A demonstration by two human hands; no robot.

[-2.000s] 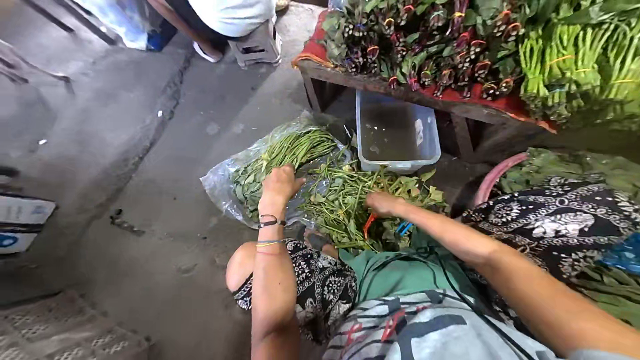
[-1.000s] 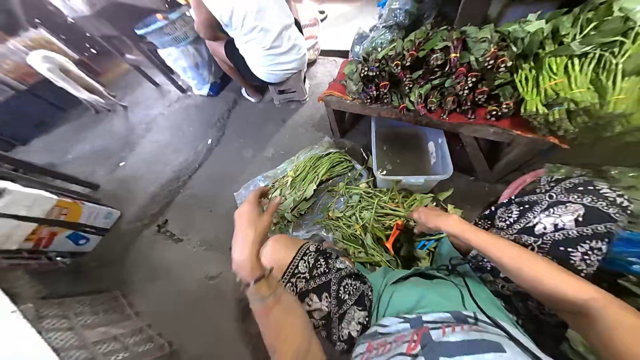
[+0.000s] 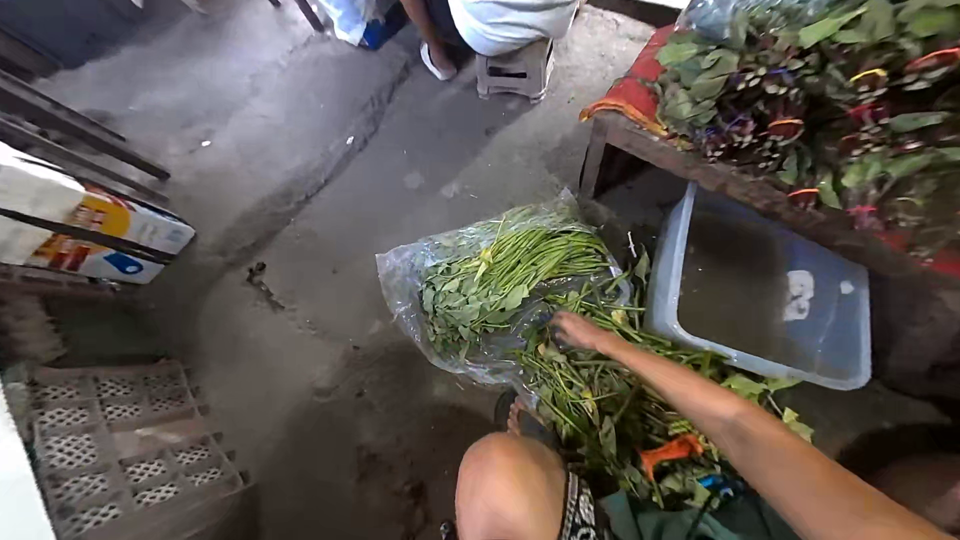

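Observation:
My right hand (image 3: 576,331) reaches in from the lower right and touches the near edge of a clear plastic bag (image 3: 405,289), where loose green stems (image 3: 585,382) begin. Whether its fingers grip anything is unclear. On the bag lies a bunch of leafy green stems (image 3: 525,262), leaves toward the lower left. An orange-handled tool (image 3: 671,452) rests on the loose greens near my lap, with a blue item (image 3: 716,484) beside it. My left hand is out of view.
A translucent plastic tub (image 3: 757,292) stands right of the greens, below a wooden bench (image 3: 675,154) bearing tied leafy bundles (image 3: 795,127). A person sits on a plastic stool (image 3: 517,71) at the top. A plastic crate (image 3: 127,442) and a printed carton (image 3: 112,232) are at left.
My right hand has moved left, from near the orange-handled tool to the bag's edge. My left hand, earlier over the bunch and then beside it, has left the view. The view has shifted.

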